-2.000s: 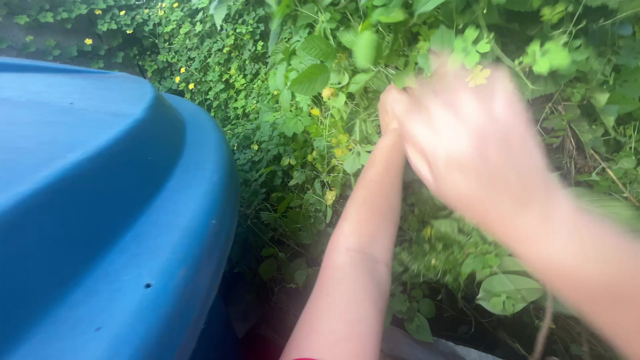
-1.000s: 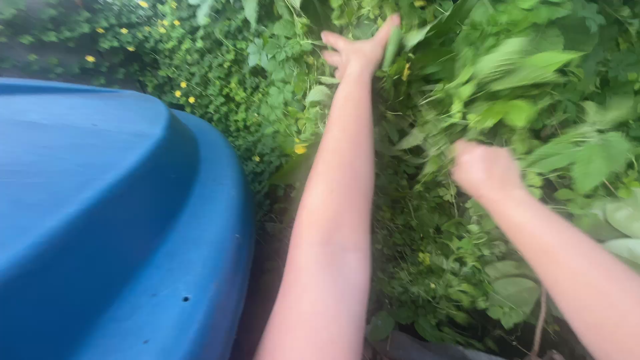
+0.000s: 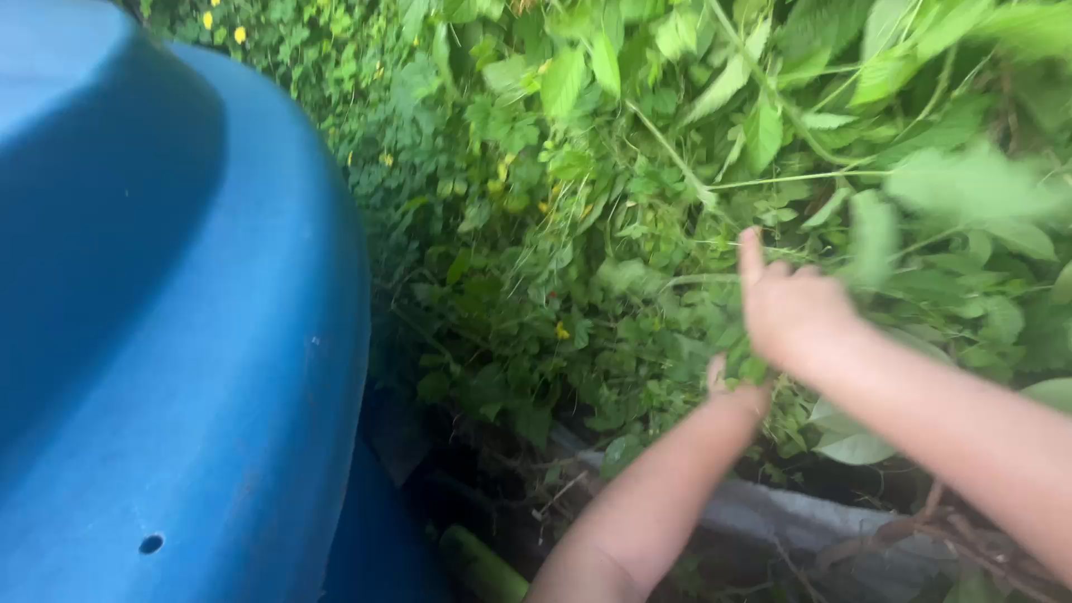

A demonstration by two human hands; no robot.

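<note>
My right hand [image 3: 791, 310] is among the green vines [image 3: 653, 335] right of centre, its index finger pointing up and the other fingers curled. Leafy stems lie against it, but blur hides whether it grips any. Just below and to its left, my left hand [image 3: 737, 385] reaches into the foliage, largely covered by leaves and by the right hand. Whether its fingers are closed on the leaves cannot be seen. Longer stems with broad leaves [image 3: 762, 134] arch above both hands.
A large blue plastic lid or shell [image 3: 276, 335] with a small hole fills the left side. Beneath the vines runs a pale stone or concrete edge [image 3: 796, 511], with brown woody stems [image 3: 938, 523] at lower right. A green rounded object [image 3: 477, 565] lies at the bottom, near the blue base.
My left hand has come down from the upper vines, where it was spread open one second ago, to beside my right hand. The view has shifted somewhat.
</note>
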